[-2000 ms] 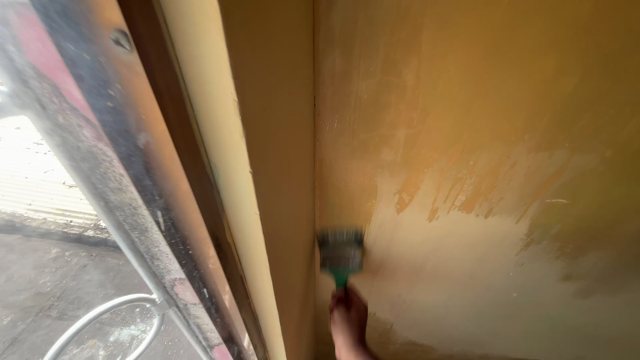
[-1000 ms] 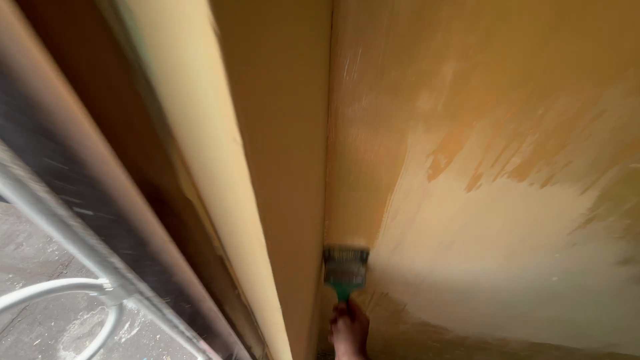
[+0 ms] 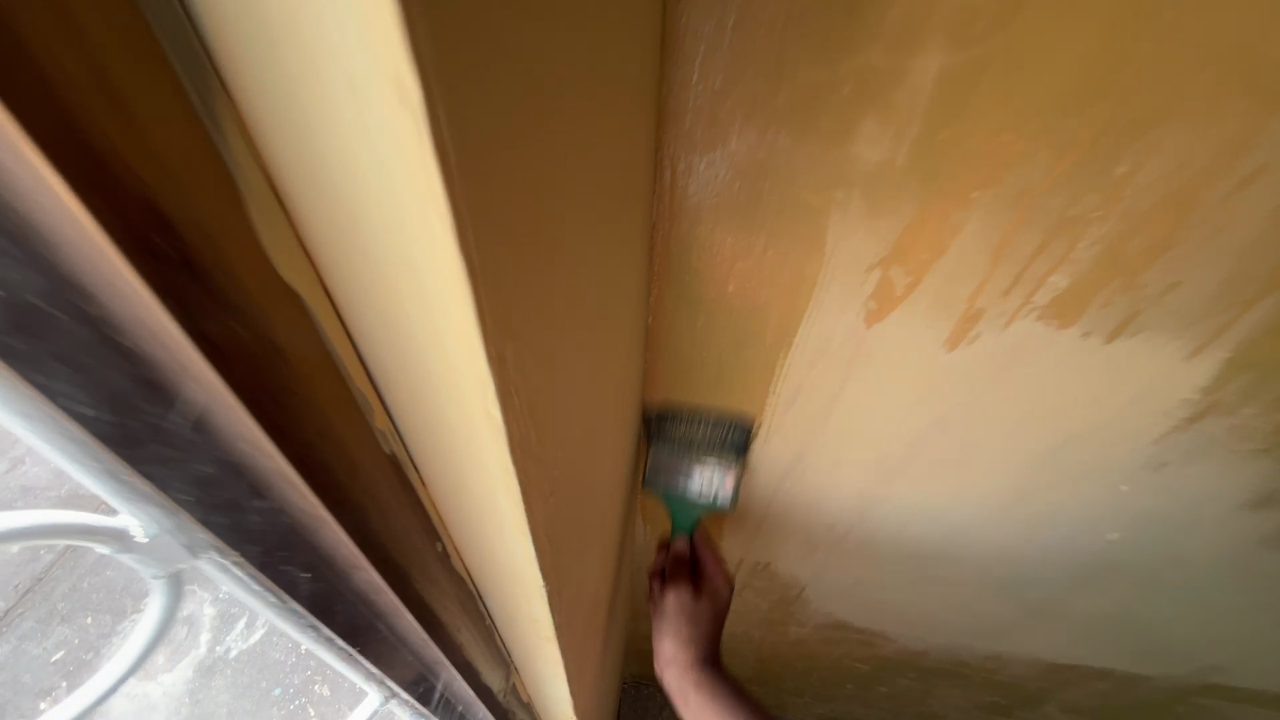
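Observation:
My right hand (image 3: 690, 610) comes in from the bottom of the view, its fingers closed round the green handle of a flat paintbrush (image 3: 695, 460). The dark bristles point up and lie against the ochre-painted wall (image 3: 735, 330), at the inner corner where it meets a brown-ochre side face (image 3: 560, 330). The brush is a little blurred. Just right of it lies a pale cream patch (image 3: 950, 440) with ragged, streaky upper edges. Wet-looking shine shows on the wall above the brush. My left hand is not in view.
A cream vertical edge (image 3: 390, 270) runs down left of the corner, beside a dark brown frame (image 3: 200, 290). At the lower left stands a white metal grille (image 3: 150, 545) with curved bars, over a grey, paint-spotted floor (image 3: 240, 650).
My right hand has stayed shut on the paintbrush at the corner. Against the pale patch, the brush is lower on the wall than two seconds ago. The view has shifted.

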